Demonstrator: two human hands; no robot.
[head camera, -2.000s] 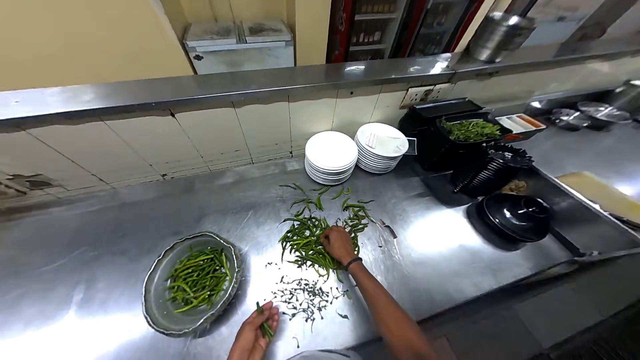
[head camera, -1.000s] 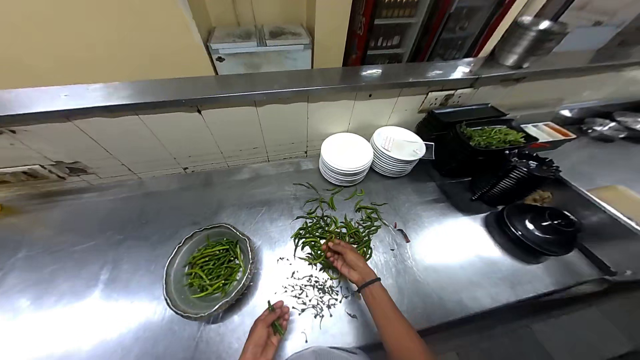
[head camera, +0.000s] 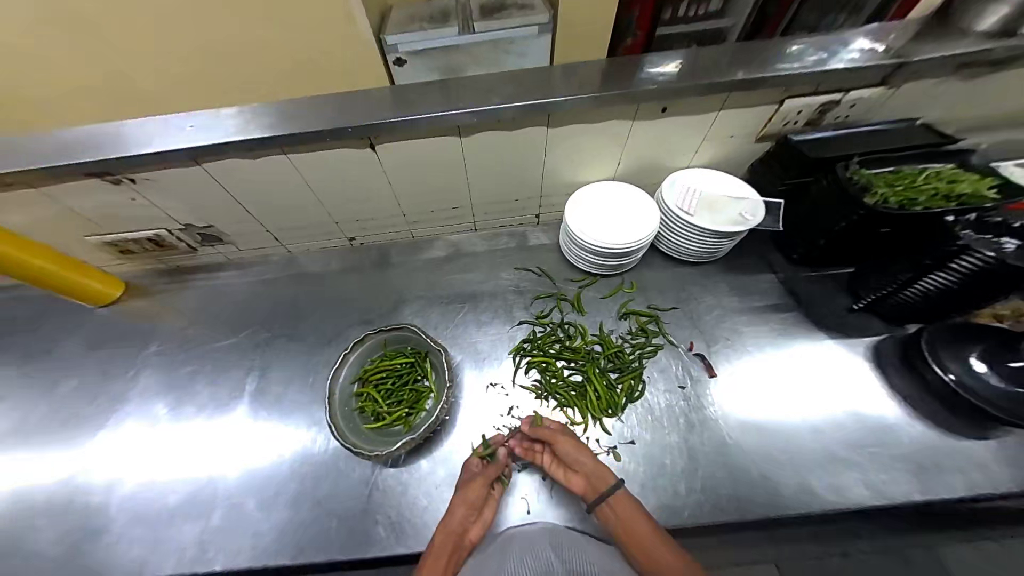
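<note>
Green chillies (head camera: 588, 368) lie in a loose heap on the steel counter, with small cut-off stems (head camera: 612, 452) scattered below. My left hand (head camera: 480, 480) holds a few green chillies between its fingers. Close against it, my right hand (head camera: 556, 454) has thumb and fingertips pinched on a green chilli at its stem end; a dark band circles that wrist. To the left of both hands stands a round grey bowl (head camera: 338, 404) with a wavy rim, partly filled with green chillies (head camera: 394, 388). A dried reddish chilli (head camera: 705, 365) lies right of the heap.
Two stacks of white plates (head camera: 612, 214) (head camera: 709, 208) stand behind the heap. Black containers (head camera: 872, 196), one holding leafy greens (head camera: 928, 186), and a black lidded pot (head camera: 980, 368) are at the right. A yellow cylinder (head camera: 60, 268) rests at the left, and a steel ledge (head camera: 448, 104) runs along the back.
My right hand has moved from the chilli heap toward my left hand, and the two now meet below the heap. The view has shifted, bringing the yellow cylinder into sight.
</note>
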